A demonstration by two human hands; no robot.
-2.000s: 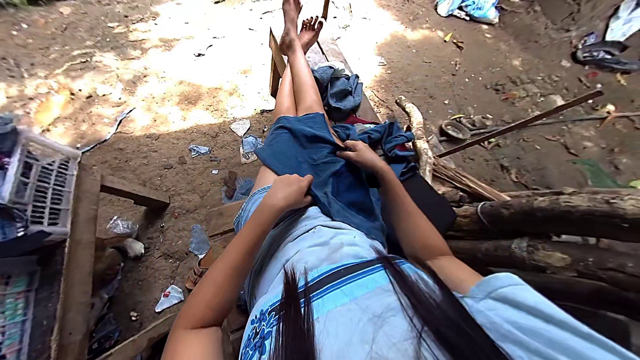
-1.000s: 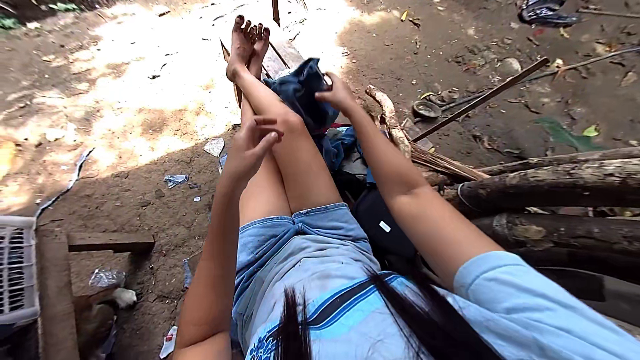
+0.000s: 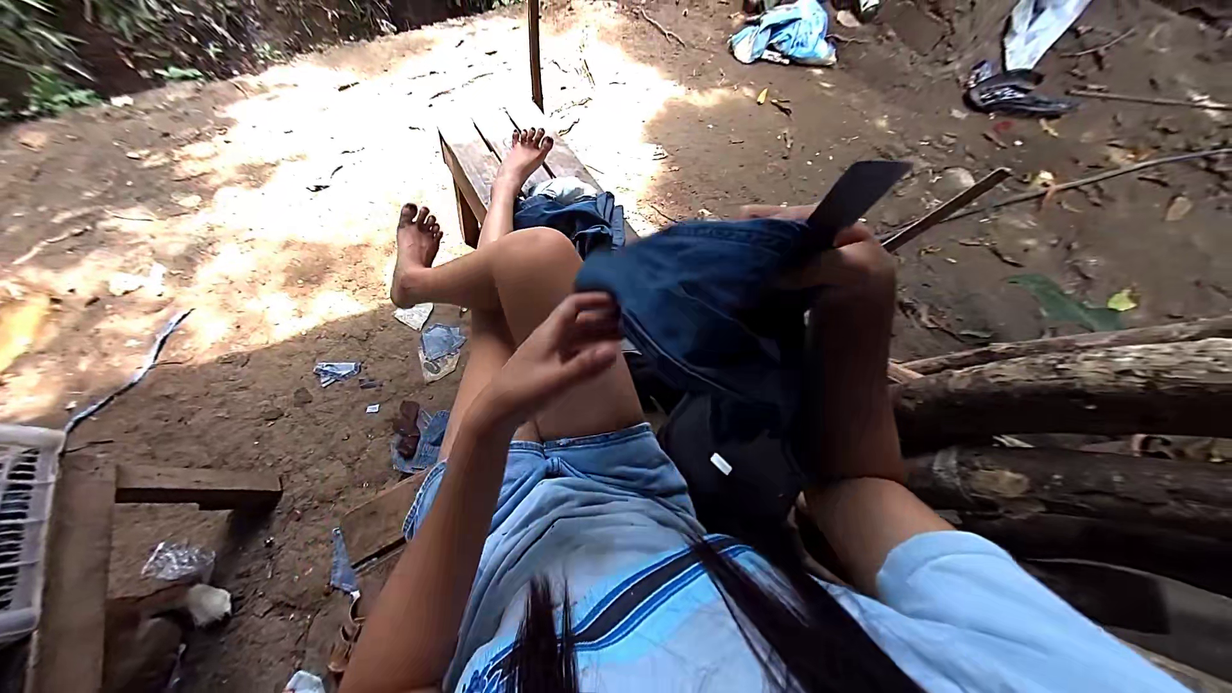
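Note:
A dark blue denim garment [image 3: 712,289] hangs from my right hand [image 3: 857,245], whose fingers are closed on its upper edge; a dark flap of cloth sticks up beside them. My left hand [image 3: 563,356] is raised over my bare thigh, fingers partly curled, next to the garment's left edge. Whether it touches the cloth I cannot tell. More folded denim [image 3: 577,217] lies on the wooden bench [image 3: 472,168] by my feet. Below the held garment is a black item [image 3: 731,452] with a small white tag.
Thick logs [image 3: 1078,390] lie at the right. A white plastic crate [image 3: 24,529] and a wooden frame [image 3: 77,577] stand at the left. Denim scraps [image 3: 443,342] and plastic litter are on the dirt ground. A blue and white bundle [image 3: 784,34] lies farther off.
The dark denim is lifted at my right side; one second ago my right hand was on denim near the bench. My legs have moved from crossed at the ankles to feet apart.

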